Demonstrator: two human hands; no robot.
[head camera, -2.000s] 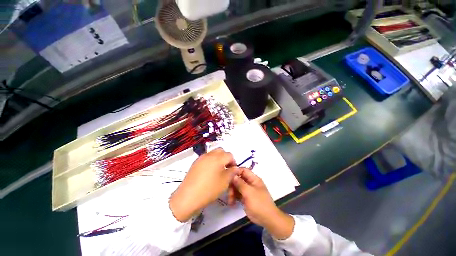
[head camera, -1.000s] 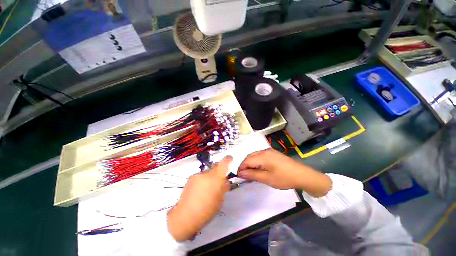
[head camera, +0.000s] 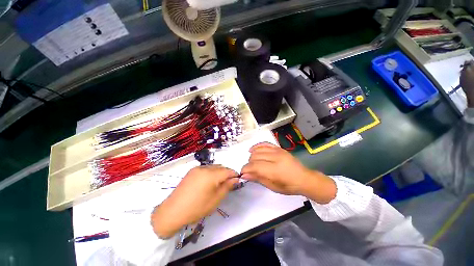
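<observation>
My left hand (head camera: 200, 193) and my right hand (head camera: 275, 169) meet fingertip to fingertip over the white work sheet (head camera: 140, 236). Between them they pinch a small dark piece of a wire harness (head camera: 239, 176); most of it is hidden by the fingers. Thin leads run left from my left hand across the sheet. Small grey metallic parts (head camera: 196, 232) lie on the sheet below my left wrist. A black part (head camera: 203, 156) sits at the tray's near edge. A thin dark and red lead piece (head camera: 92, 237) lies at the sheet's left.
The cream parts tray (head camera: 63, 179) holds bundled red and black lead wires (head camera: 124, 165). Black tape rolls (head camera: 270, 96) stand right of it, then the tape dispenser (head camera: 327, 96). A desk fan (head camera: 192, 18) is behind. A blue bin (head camera: 404, 78) and another person's sleeve (head camera: 447, 150) are at right.
Both hands stay together at the harness; my left hand has turned flatter, with its fingertips against the right ones. Small metallic parts below my left wrist show more. Another person's hand now shows at far right.
</observation>
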